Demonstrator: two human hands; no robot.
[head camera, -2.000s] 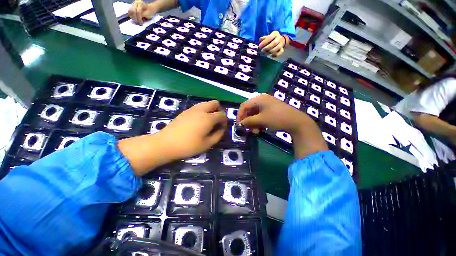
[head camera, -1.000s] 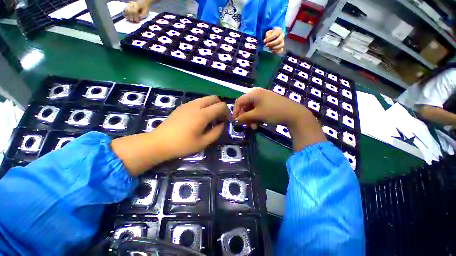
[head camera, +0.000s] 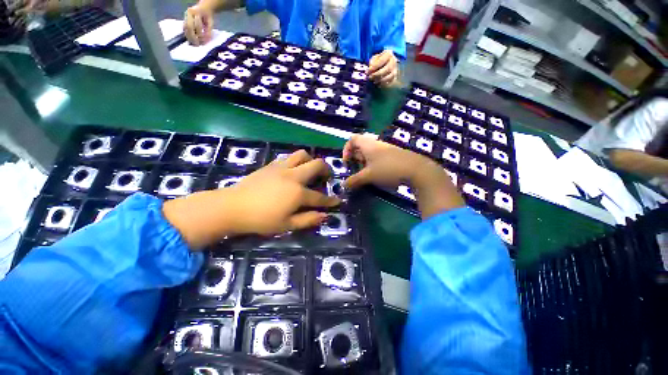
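Note:
A glossy black blister tray (head camera: 238, 311) lies nearest me, with a silver-white component (head camera: 271, 278) with a dark round centre in each visible pocket. My left hand (head camera: 267, 196) lies over the tray's middle, fingers spread, its fingertips at a component near the tray's right edge. My right hand (head camera: 381, 165) is at the same pocket from the right, thumb and forefinger bent close to the component (head camera: 338, 188). Whether either hand pinches anything is hidden by the fingers. My left hand and forearm cover several pockets.
Two filled black trays (head camera: 275, 77) (head camera: 458, 146) lie across the green bench (head camera: 124, 95). A person in a blue smock (head camera: 366, 26) is opposite. Stacked black trays (head camera: 593, 293) are at right, with white sheets (head camera: 564, 179) behind. A metal post (head camera: 150, 44) rises at left.
My left hand's fingers have spread apart and lowered onto the tray. My right hand has shifted slightly left. The other person's hand has moved a little in the view.

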